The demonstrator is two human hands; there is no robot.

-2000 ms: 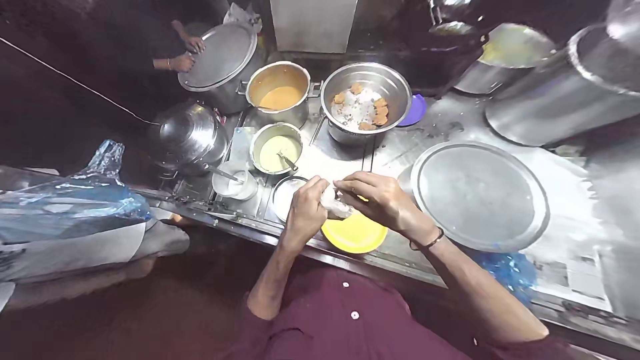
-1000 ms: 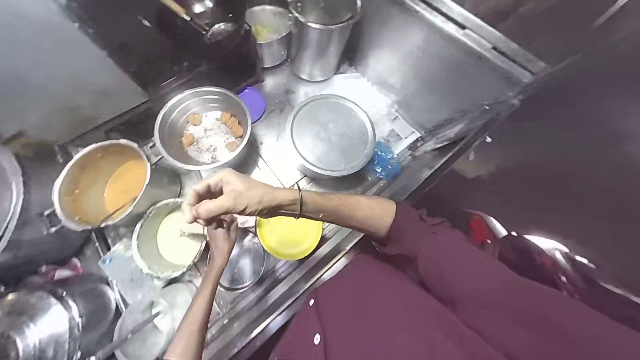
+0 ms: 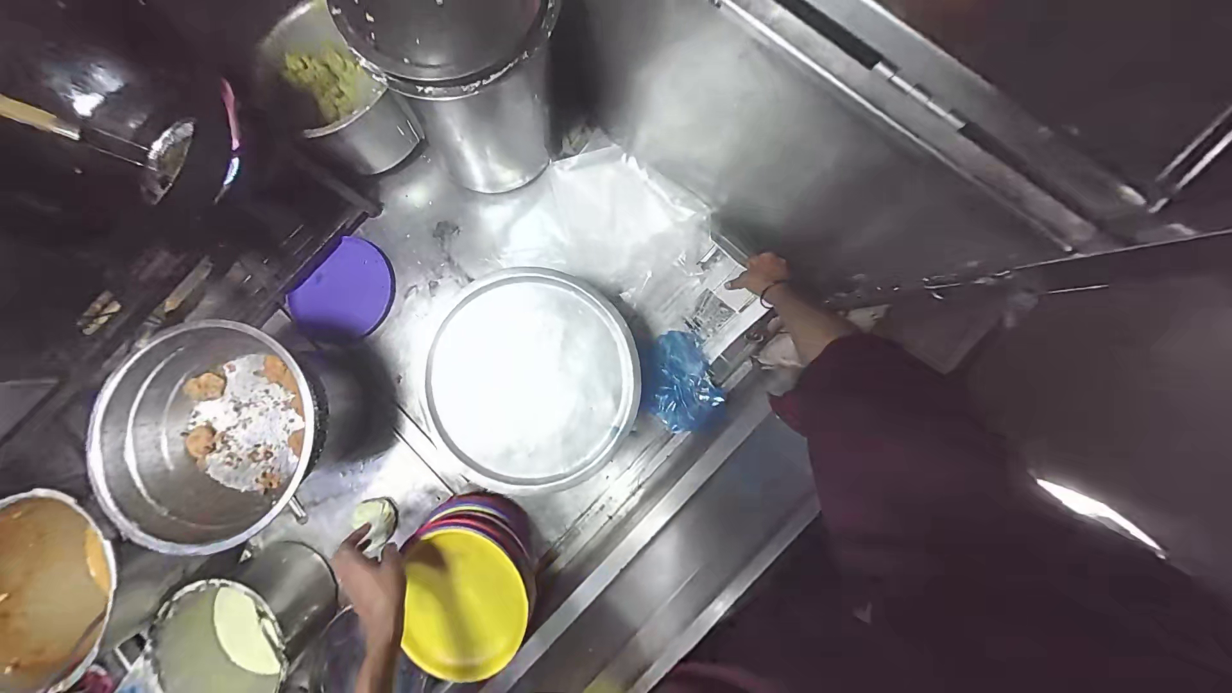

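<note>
My left hand (image 3: 371, 587) is at the lower left, its fingertips at a small pale, crumpled bundle (image 3: 373, 523) on the steel counter; whether they grip it cannot be told. Just right of that hand stands a stack of coloured plates with a yellow plate (image 3: 467, 604) on top. My right hand (image 3: 760, 273) reaches out to the right, its fingers on the edge of printed newspaper sheets (image 3: 722, 298). A blue plastic bag (image 3: 683, 383) lies crumpled below that hand, beside a large round metal lid (image 3: 532, 378).
Left of the lid stand a steel pot with orange-brown pieces and white bits (image 3: 197, 438), a pot of orange liquid (image 3: 48, 592) and a pot of pale batter (image 3: 217, 640). A purple lid (image 3: 342, 289) lies behind. Tall steel containers (image 3: 481, 125) stand at the back, near a steel wall (image 3: 770, 125).
My hands were together near the batter pot; now they are far apart, the right one out at the newspaper. The pale bundle is on the counter. The view has swung to the right.
</note>
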